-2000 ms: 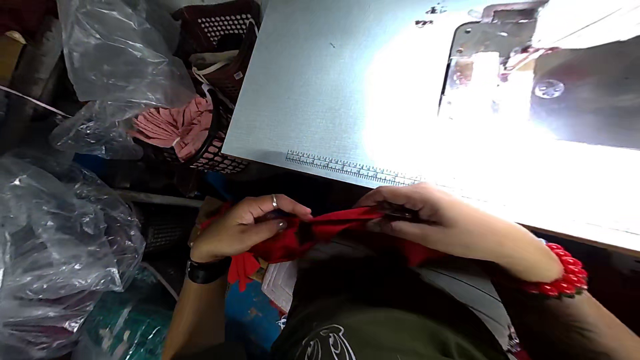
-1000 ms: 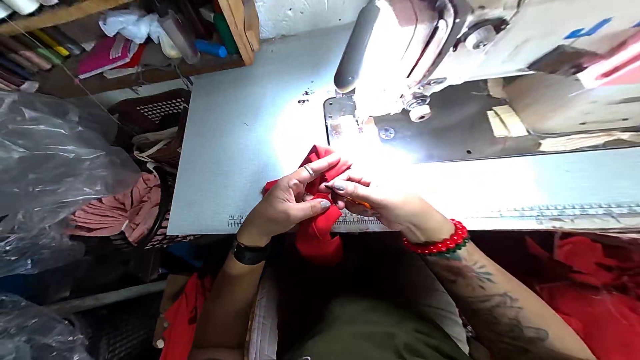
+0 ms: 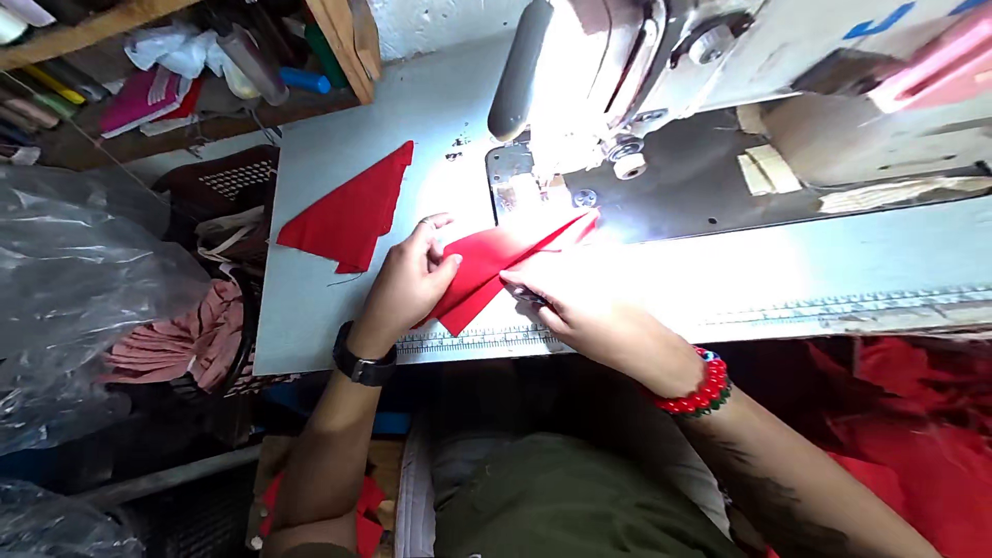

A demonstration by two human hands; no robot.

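A folded piece of red fabric [image 3: 496, 260] lies on the pale sewing table, just in front of the needle area of an industrial sewing machine [image 3: 581, 93]. My left hand [image 3: 415, 279] rests at its left end, thumb on the cloth and fingers curved; whether it pinches the cloth is unclear. In my right hand [image 3: 597, 318] is a small dark tool, perhaps thread snips [image 3: 527, 294], held low in the palm, while the index fingertip touches the fabric's near edge. Another red fabric piece [image 3: 345, 213], roughly triangular, lies flat on the table left of my left hand.
A printed ruler strip [image 3: 480, 339] runs along the table's front edge. At the left are clear plastic bags [image 3: 85, 287], a basket with pink fabric [image 3: 190, 341] and a wooden shelf [image 3: 101, 35] of thread and packets. More red cloth [image 3: 914, 434] lies below the table at right.
One red piece now lies apart at the left of the table. The bunched red cloth that was between both hands is replaced by a flatter folded piece near the needle. My hands have moved apart.
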